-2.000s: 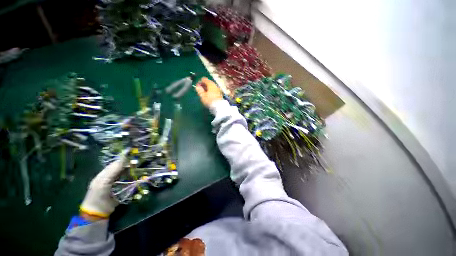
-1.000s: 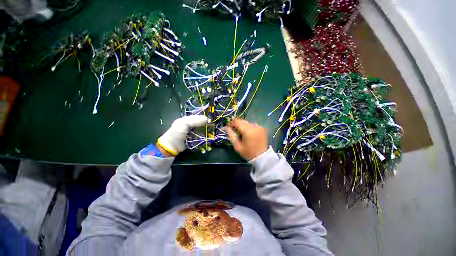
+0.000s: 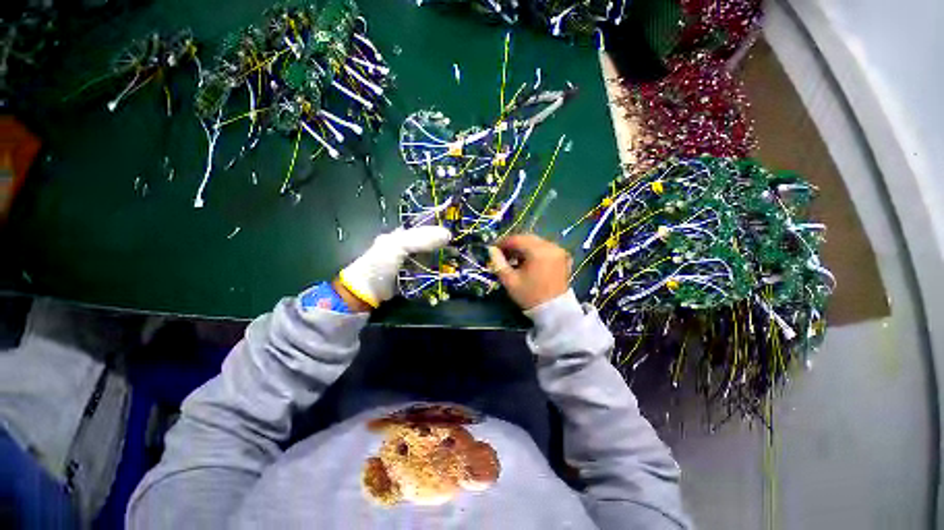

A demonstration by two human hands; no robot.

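Observation:
A joined group of ring circuit boards (image 3: 451, 213) with white and yellow lead wires lies on the dark green bench in front of me. My left hand (image 3: 393, 261), in a white knit glove with a yellow cuff edge, holds the group at its lower left, fingers on the near boards. My bare right hand (image 3: 530, 269) is at the near right edge of the group, thumb and finger pinched together on something small and pale that I cannot make out. A tool with pale handles (image 3: 540, 104) lies partly behind the wires at the group's far end.
A large board pile (image 3: 714, 233) overhangs the bench edge at right, with a red component heap (image 3: 694, 114) behind it. Another board pile (image 3: 295, 78) lies at rear left. More boards (image 3: 580, 12) are at the rear. An orange fixture (image 3: 15, 155) stands at far left.
My right hand has moved from near the red heap back to the boards. Over the last second both hands stay at the near boards with small shifts, and the view has shifted slightly.

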